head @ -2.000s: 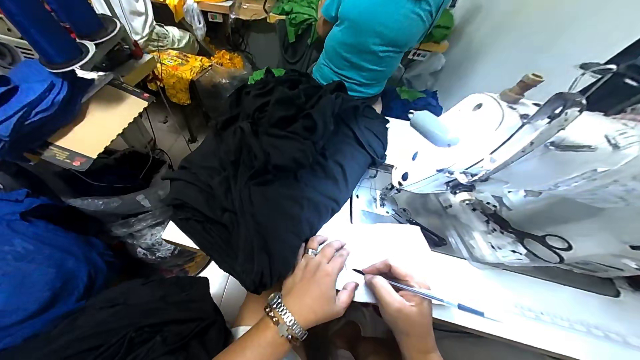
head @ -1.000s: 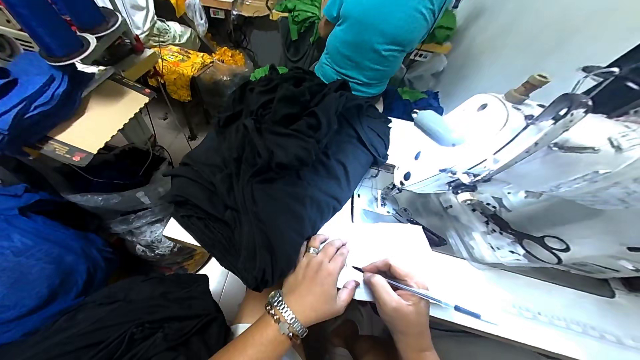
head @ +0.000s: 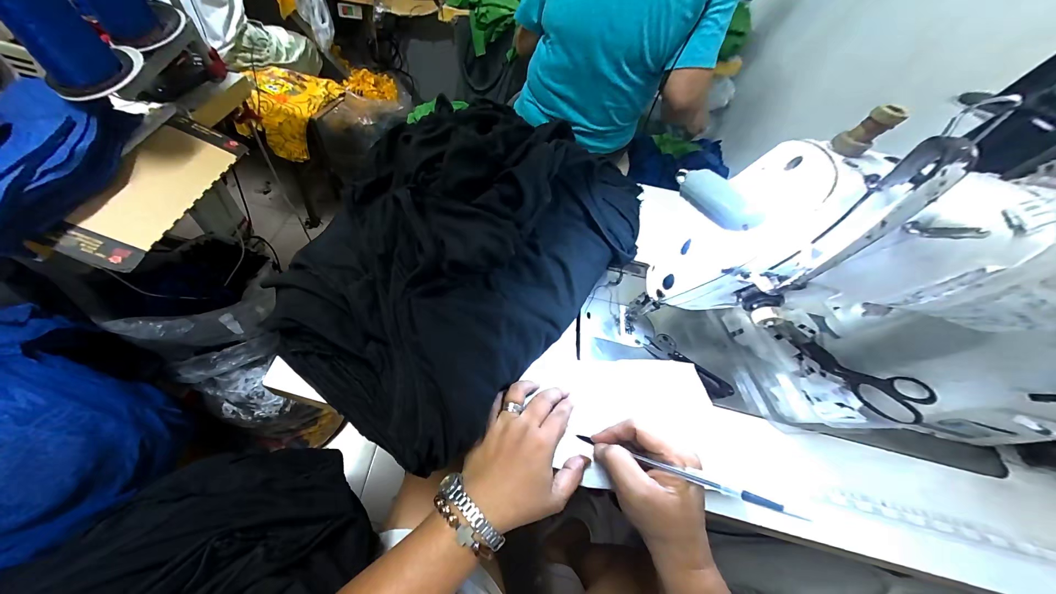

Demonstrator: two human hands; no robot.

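My right hand [head: 656, 487] grips a ballpoint pen [head: 701, 481], its dark tip touching or just over a sheet of white paper [head: 639, 392]. My left hand [head: 524, 458], with a ring and a metal watch at the wrist, lies over the paper's left edge beside a large pile of black fabric [head: 445, 280]; its fingers are slightly spread and hold nothing that I can see. The paper lies on the white table [head: 792, 470] of a sewing machine [head: 792, 214]. No writing on the paper can be made out.
Black-handled scissors [head: 887, 392] rest by the machine at right. A person in a teal shirt [head: 606, 62] is beyond the fabric. Blue fabric [head: 74, 429] and more black fabric [head: 223, 528] are at left, near a cardboard piece [head: 157, 186] and blue thread cones [head: 62, 41].
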